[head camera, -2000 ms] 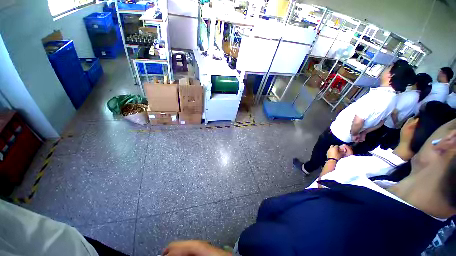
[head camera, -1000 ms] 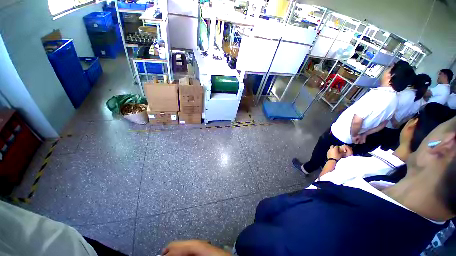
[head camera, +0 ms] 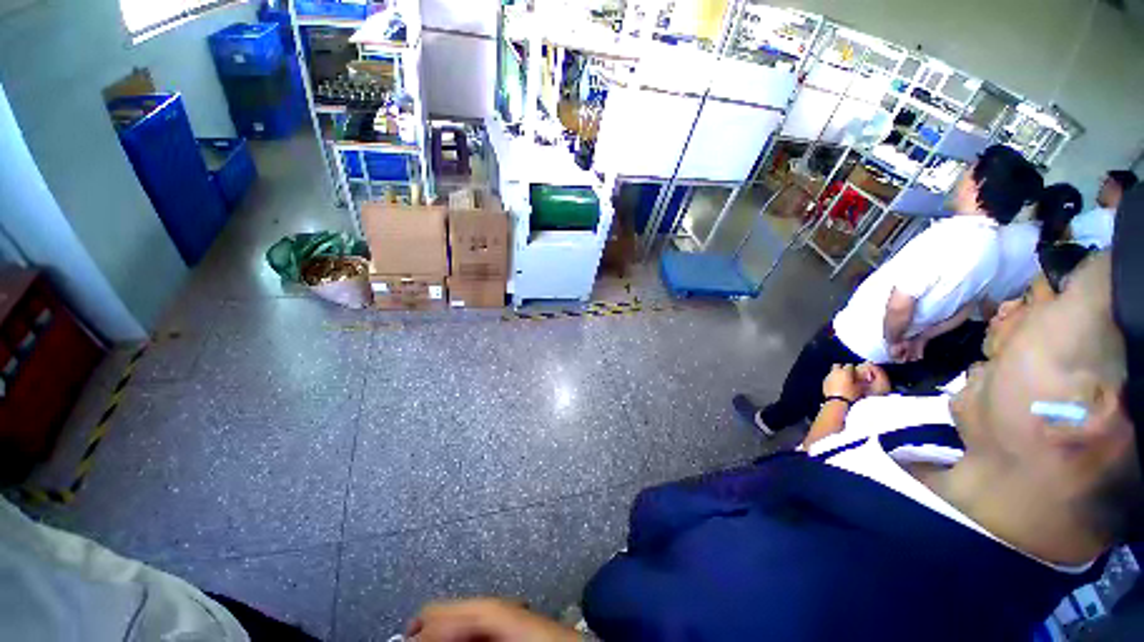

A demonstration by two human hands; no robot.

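Observation:
Neither of my hands can be made out. A bare hand [head camera: 483, 620] is cut off by the bottom edge; its forearm runs right towards a person in a dark navy top [head camera: 803, 546], and it seems to be that person's. A pale sleeve or shirt [head camera: 100, 583] with black cloth beside it fills the bottom left corner; whose it is I cannot tell. Nothing is seen held. The person in navy stands close on my right, with a white earbud [head camera: 1059, 411] in the ear.
People in white shirts [head camera: 922, 282] stand in a line at right, some with hands clasped. Across the speckled floor [head camera: 439, 439] are cartons [head camera: 408, 251], a green sack [head camera: 301, 251], a white conveyor end [head camera: 552, 270] and a blue trolley [head camera: 709, 276]. Blue crates [head camera: 169, 176] and a red cabinet [head camera: 44, 364] stand left.
The head of the person in navy has moved up and left and shows more in profile, covering more of the people behind. The hand at the bottom has hardly moved.

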